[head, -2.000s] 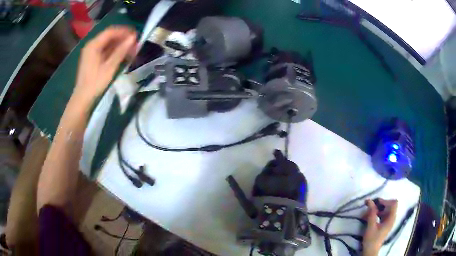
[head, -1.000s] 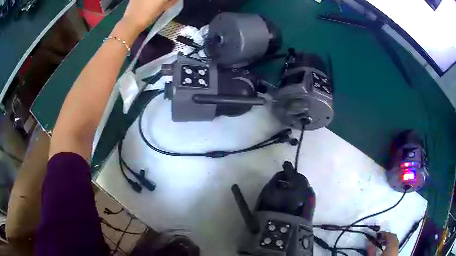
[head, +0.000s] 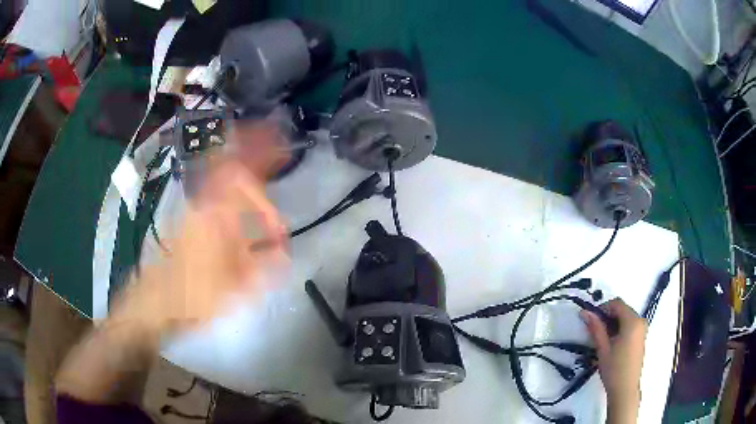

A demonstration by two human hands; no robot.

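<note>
A dark grey PTZ camera (head: 398, 319) with an LED panel and antenna stands at the near middle of the white sheet. My right hand (head: 617, 335) is closed on a black cable connector at the right, among the camera's pigtail cables (head: 530, 352). My left hand (head: 220, 240) is strongly blurred over the left of the sheet, in front of another camera (head: 201, 137); whether it holds anything cannot be told. A smaller-looking camera (head: 615, 178) stands at the right, its lights unlit, its cable running down toward my right hand.
Another camera (head: 385, 116) stands upright behind the middle one. A further camera (head: 267, 62) lies at the back left. White ribbons (head: 126, 186) hang at the left. A dark mouse pad (head: 705, 331) lies at the right edge. The green mat (head: 489, 83) surrounds the white sheet (head: 497, 224).
My left hand has come from the far left back toward the sheet. The right camera's red and blue lights have gone out. The view has shifted, showing more of my right hand.
</note>
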